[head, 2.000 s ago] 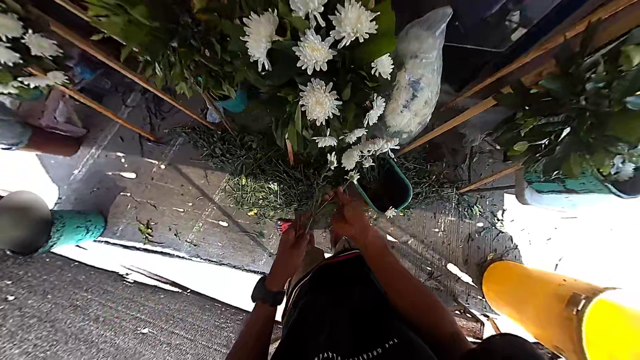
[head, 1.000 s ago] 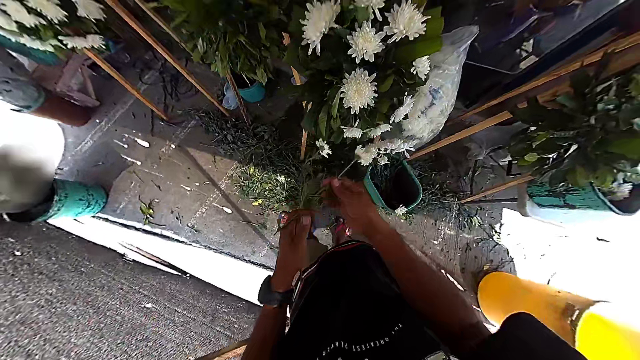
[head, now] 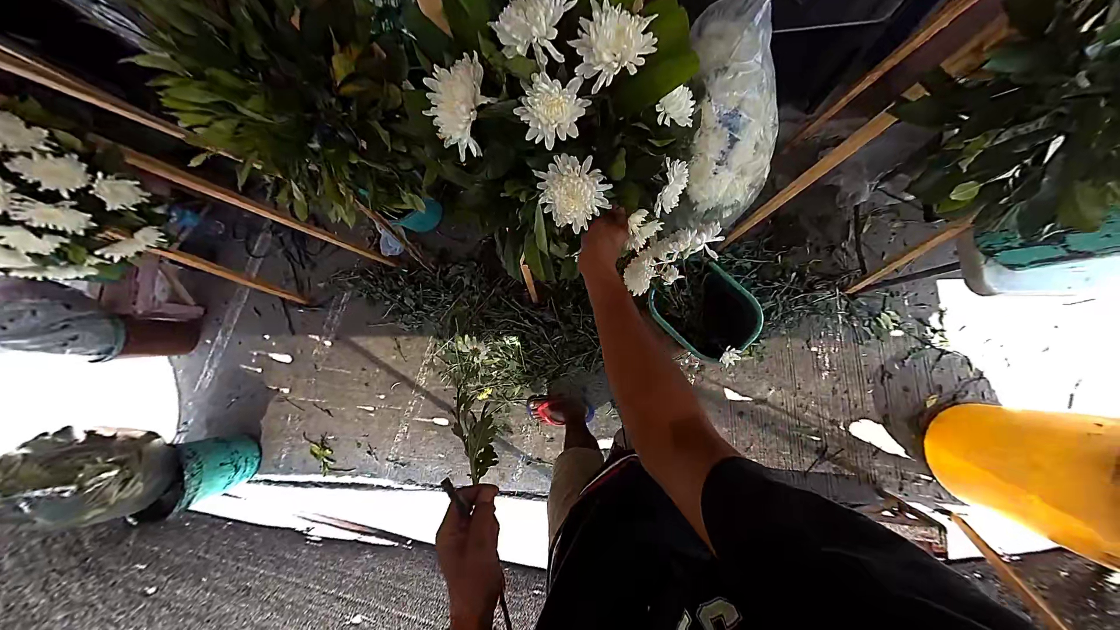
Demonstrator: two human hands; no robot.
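My left hand, low in the view, grips a leafy flower stem with a small pale bloom at its far end; a short dark object also shows between the fingers. My right hand reaches into the arrangement of white chrysanthemums, just below a large bloom. Its fingertips are hidden among petals and leaves, so what they hold cannot be told. Smaller white chrysanthemums lean beside that hand, over a dark green bucket.
Clear plastic bag of white flowers stands behind the bucket. Wooden poles slant on both sides. Cut greenery litters the pavement by my sandalled foot. A yellow cylinder is at right, a teal bucket at left.
My hands were close together near the cut greenery; now they are apart. The right hand has moved up into the chrysanthemums, and the left has moved down, holding a stem.
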